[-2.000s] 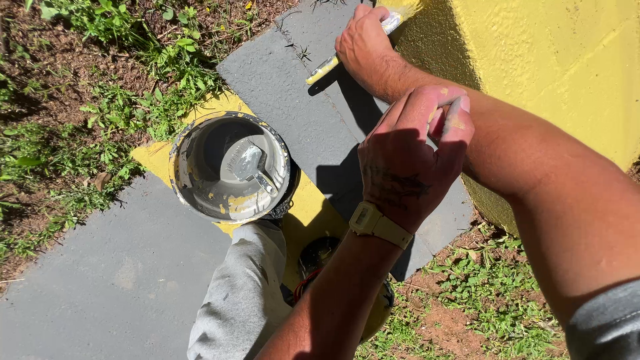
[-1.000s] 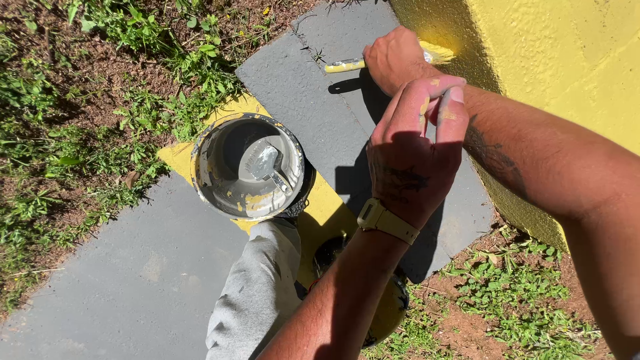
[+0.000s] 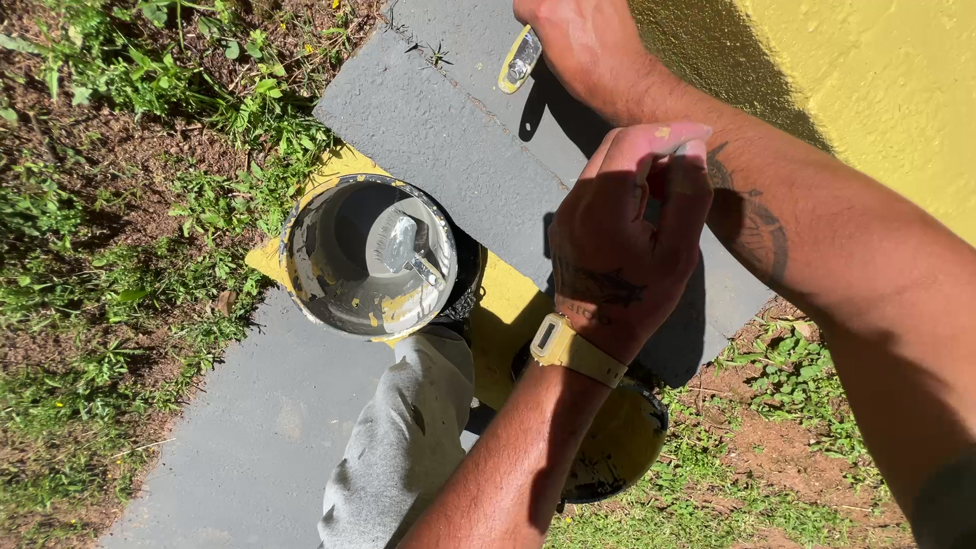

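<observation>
My right hand [image 3: 591, 49], near the top edge, grips a paintbrush whose yellow-edged handle end [image 3: 520, 59] sticks out on its left; the bristles are hidden. Below it, my left hand [image 3: 629, 229], with a pale watch [image 3: 577, 351] on the wrist, has its fingers curled and thumb and fingertips together, with nothing plainly visible between them. Paint stains its fingertips. Left of this hand stands a round paint bucket [image 3: 293, 263] streaked grey and yellow. Inside lies a flat grey-coated tool [image 3: 408, 248], apparently a brush. A yellow-painted block or wall [image 3: 877, 84] rises at the upper right.
Grey-painted slabs [image 3: 427, 114] run beneath, with a yellow-painted band [image 3: 507, 293] between them. A grey-clothed leg [image 3: 408, 442] touches the bucket's lower side. A dark-rimmed, yellow-stained container [image 3: 618, 450] is partly behind my left forearm. Grass and soil [image 3: 152, 152] border the slabs.
The paintbrush handle has swung from pointing left to pointing down and left. Its bristles, seen against the yellow block's base before, are now hidden. My left hand keeps its pinched shape.
</observation>
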